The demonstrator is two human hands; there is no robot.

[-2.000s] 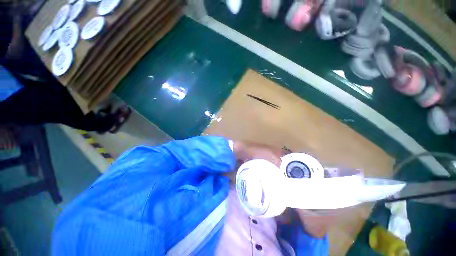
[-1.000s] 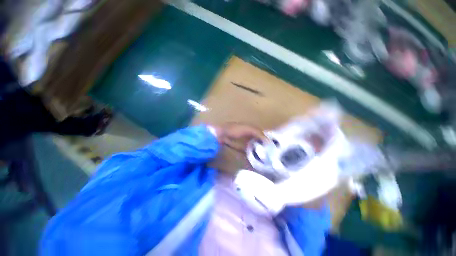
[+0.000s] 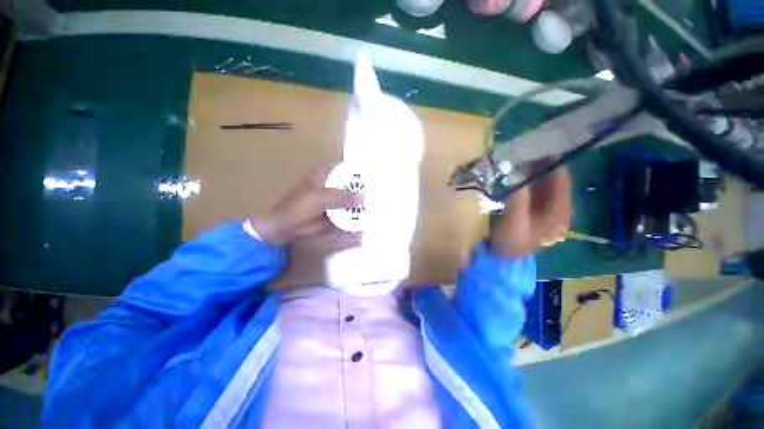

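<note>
White cat-ear headphones, overexposed, are held over the brown cardboard mat, one pointed ear towards the far side. My left hand is shut on the cup with the slotted round cover, fingers across the cover. My right hand is off the headphones, at the mat's right edge, just below the pale screwdriver. Whether it grips the screwdriver is unclear. The metal jaws point left towards the headphones. A small yellow thing shows beside my right hand, mostly hidden.
Black hoses cross the upper right. A pale rail runs along the far side of the green bench. Other headphones lie beyond it. A dark device with cables is at the right. A dark strip marks the mat.
The view has swung right. The headphones have turned, so the ear now points away and the slotted cover shows. My right hand now shows apart from them, by the screwdriver.
</note>
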